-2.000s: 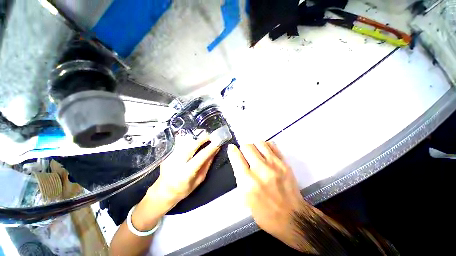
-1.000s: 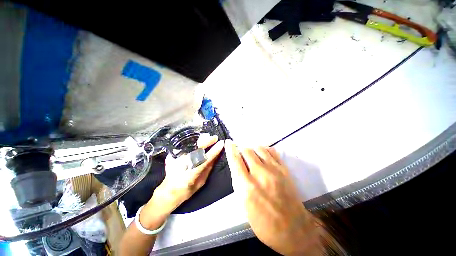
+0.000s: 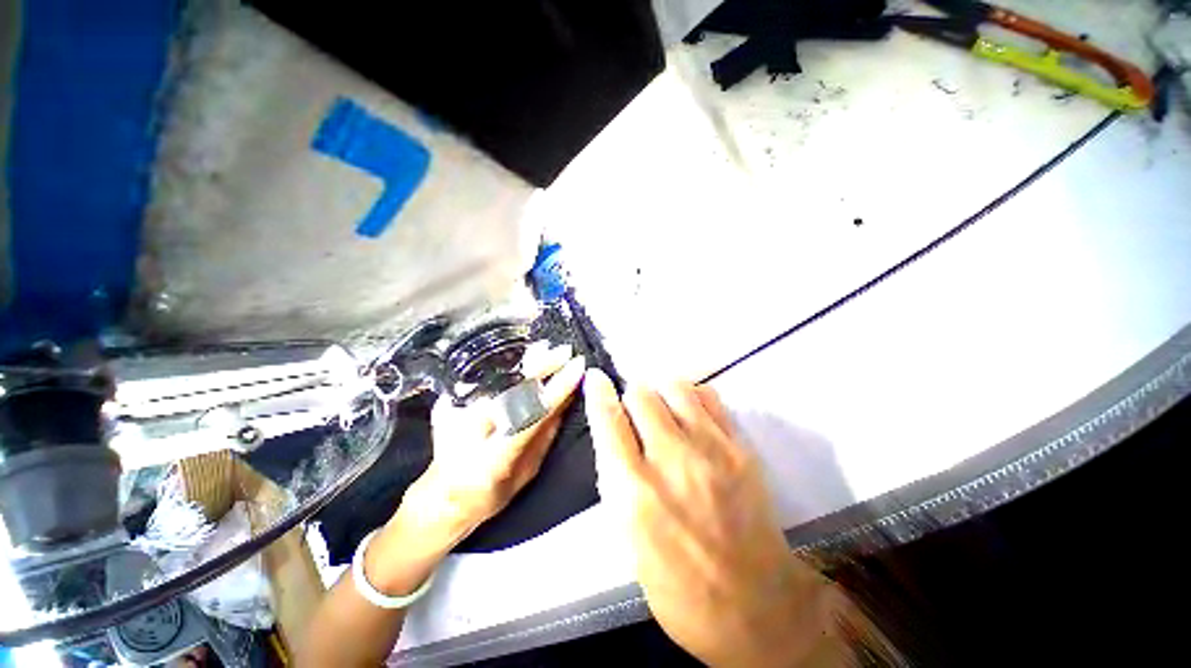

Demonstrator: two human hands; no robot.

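Black cloth (image 3: 555, 502) lies on the table under and beside my left hand (image 3: 490, 457), whose thumb and fingers close on it by the machine's small metal parts (image 3: 490, 365). My right hand (image 3: 692, 502) lies flat just to the right, its fingertips close together at the cloth's edge. A thin black strip (image 3: 914, 251) runs from under its fingers towards the upper right. A grey block-like piece (image 3: 520, 407) shows at my left fingers. The needle point and the fingertips' exact hold are hidden or blurred.
Snips with orange and yellow-green handles (image 3: 1064, 72) lie at upper right beside black scraps (image 3: 771, 46). The machine's pale body with blue tape (image 3: 379, 157) stands at upper left. A ruler-like grey edge (image 3: 993, 502) borders the white table.
The view has turned, so the machine's grey knob and arm appear farther left and lower. Both hands stay close together beside the metal parts, with little visible change in hold.
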